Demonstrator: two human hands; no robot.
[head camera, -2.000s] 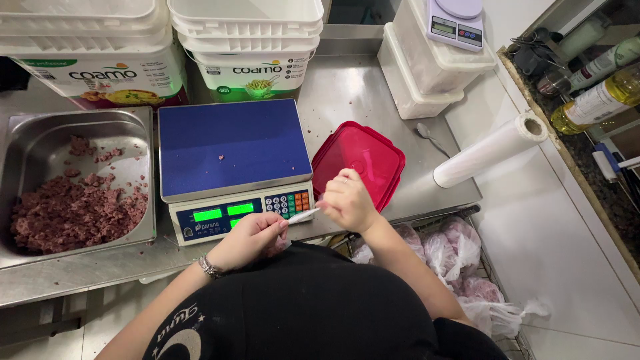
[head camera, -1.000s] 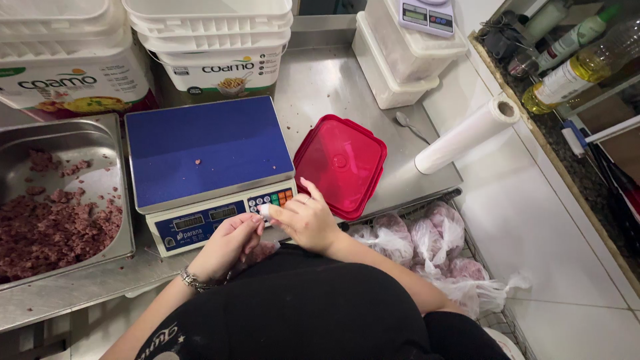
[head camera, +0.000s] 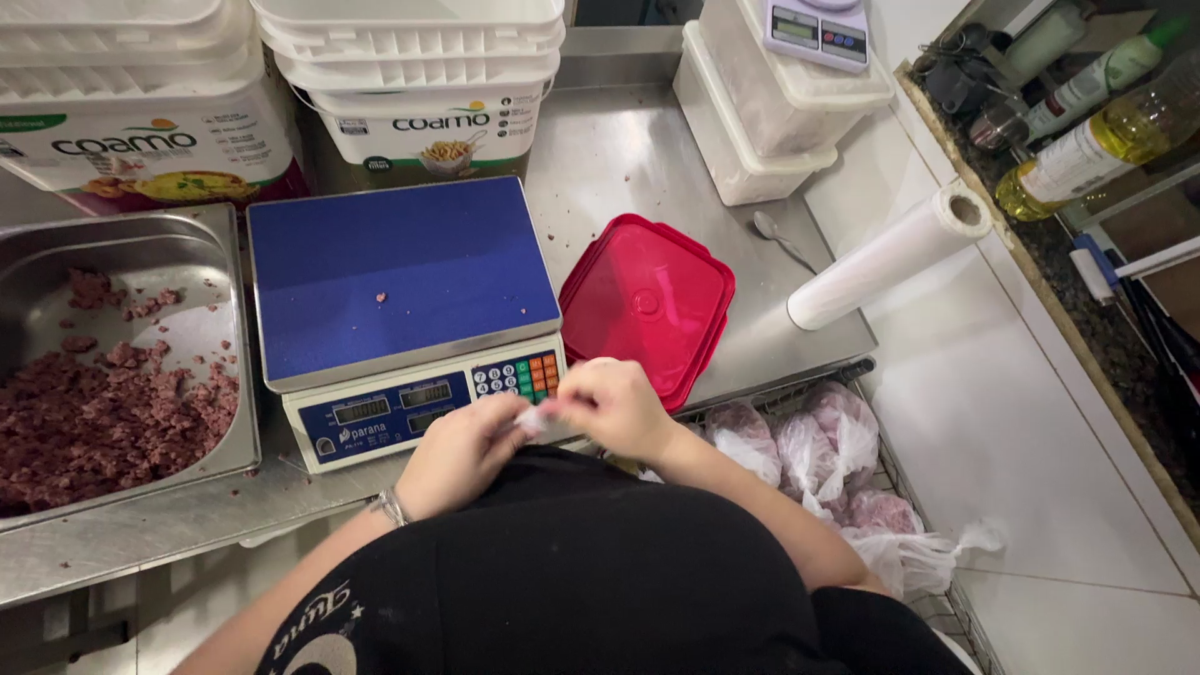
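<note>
My left hand (head camera: 469, 450) and my right hand (head camera: 619, 408) meet in front of the keypad of a digital counter scale (head camera: 403, 272). Both pinch a twisted bit of clear plastic bag (head camera: 532, 419) between their fingertips; the rest of the bag is hidden by the hands and body. The right hand is slightly blurred. The scale's blue platform carries only small crumbs. Left of it, a deep steel pan (head camera: 242, 375) holds crumbled ground meat (head camera: 122, 422). A red plastic lid (head camera: 647, 300) lies on the steel counter right of the scale.
White plastic buckets (head camera: 422, 103) stand behind the scale. Further right are stacked white containers (head camera: 778, 94) under a small kitchen scale (head camera: 820, 33), a spoon (head camera: 783, 239) and a plastic bag roll (head camera: 886, 258). Below the counter edge, a wire basket (head camera: 900, 487) holds bags of meat (head camera: 825, 445).
Both hands stay together over the scale's front edge, fingers shifting on the plastic. The scale's displays were lit green two seconds ago and now look unlit.
</note>
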